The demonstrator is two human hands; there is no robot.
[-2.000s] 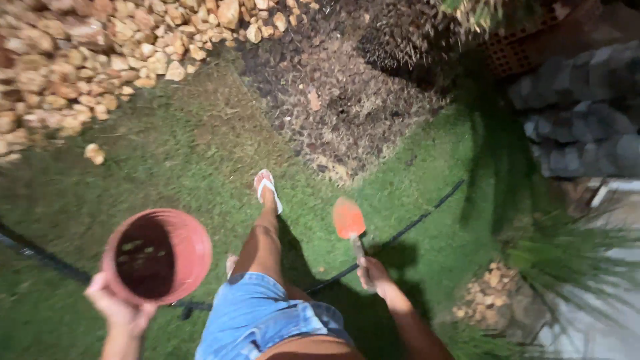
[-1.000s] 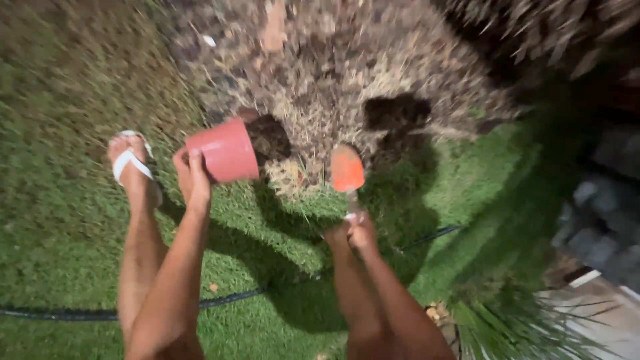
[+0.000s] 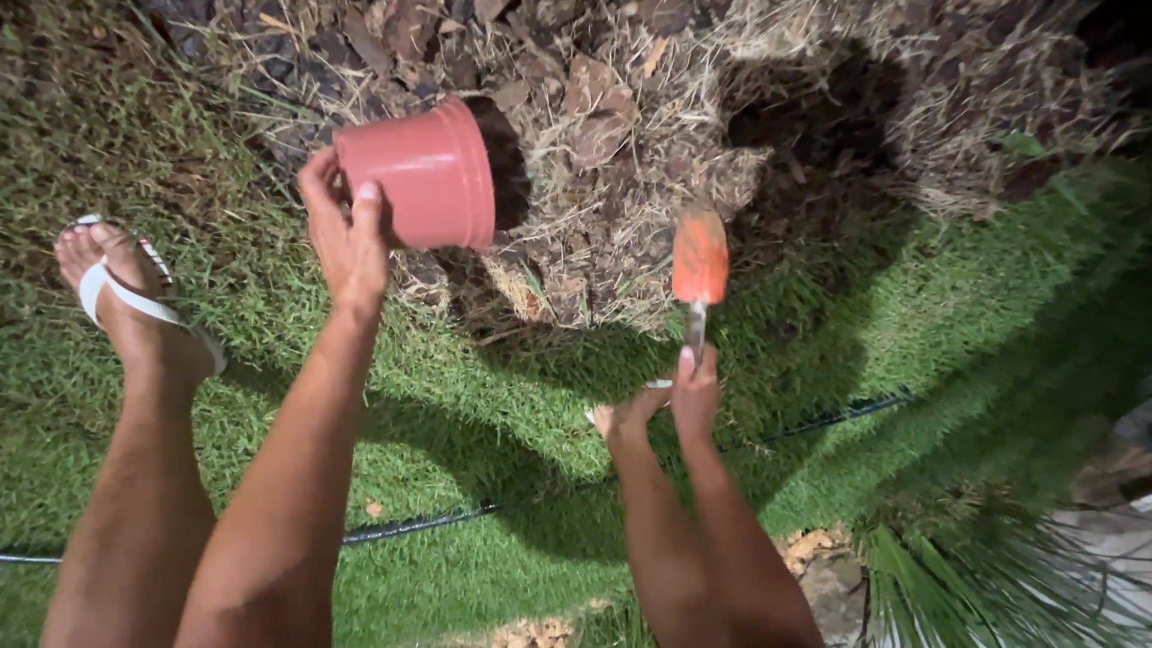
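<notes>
My left hand (image 3: 346, 229) grips a reddish plastic plant pot (image 3: 418, 180) around its base and side. The pot lies tipped on its side in the air, its mouth turned right over the bark mulch and dry grass (image 3: 630, 171); its inside is hidden. To the right, my right hand (image 3: 696, 391) holds the handle of a garden trowel (image 3: 700, 261) with an orange blade. The blade bears some soil and points away from me, over the edge where mulch meets lawn.
A black hose (image 3: 418, 524) crosses the green lawn (image 3: 432, 585) behind my hands. A foot in a white flip-flop (image 3: 135, 301) stands at the left, another foot (image 3: 625, 418) near the trowel. A spiky plant (image 3: 936, 567) and stones (image 3: 832, 585) are at the lower right.
The pot, upright with dark contents two seconds ago, is now tipped sideways over the mulch. The view has moved closer to the bed. The trowel stays in my right hand.
</notes>
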